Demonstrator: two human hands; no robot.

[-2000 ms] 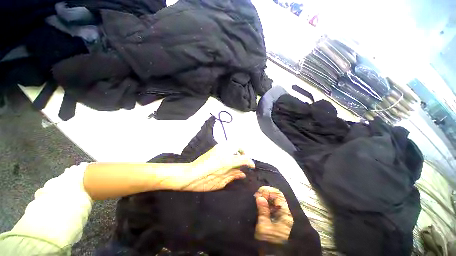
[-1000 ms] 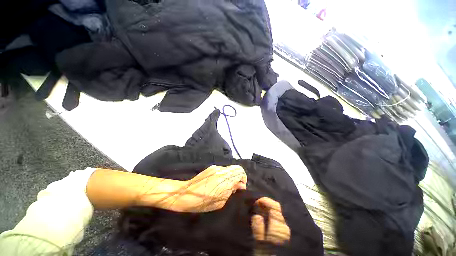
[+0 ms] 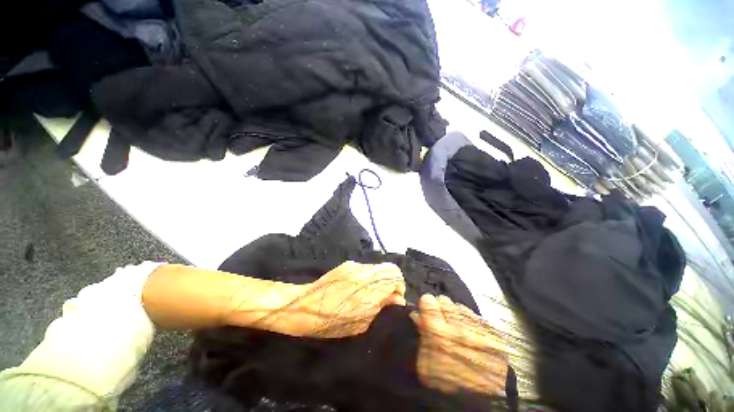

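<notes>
A black jacket [image 3: 314, 366] lies across the near edge of the pale table, under both hands. Its rounded, gathered part points away from me, with a thin purplish cord [image 3: 372, 213] looping on the table. My left hand [image 3: 358, 296] comes in from the left, its fingers curled and closed on the jacket's black cloth. My right hand [image 3: 459, 346] lies close beside it, palm down, fingertips bent at the cloth edge near my left fingertips. The fingertips' undersides are hidden, and no slider or puller can be made out.
A large pile of dark padded garments [image 3: 298, 72] lies at upper left. A crumpled dark garment [image 3: 595, 273] with a grey curved band is at right. Folded stacks in clear bags [image 3: 555, 121] stand at upper right. Speckled floor [image 3: 64, 217] shows at left.
My left hand has curled from a flatter pose into a closed grip. My right hand has turned palm down and moved up beside it. More of the jacket's gathered part shows.
</notes>
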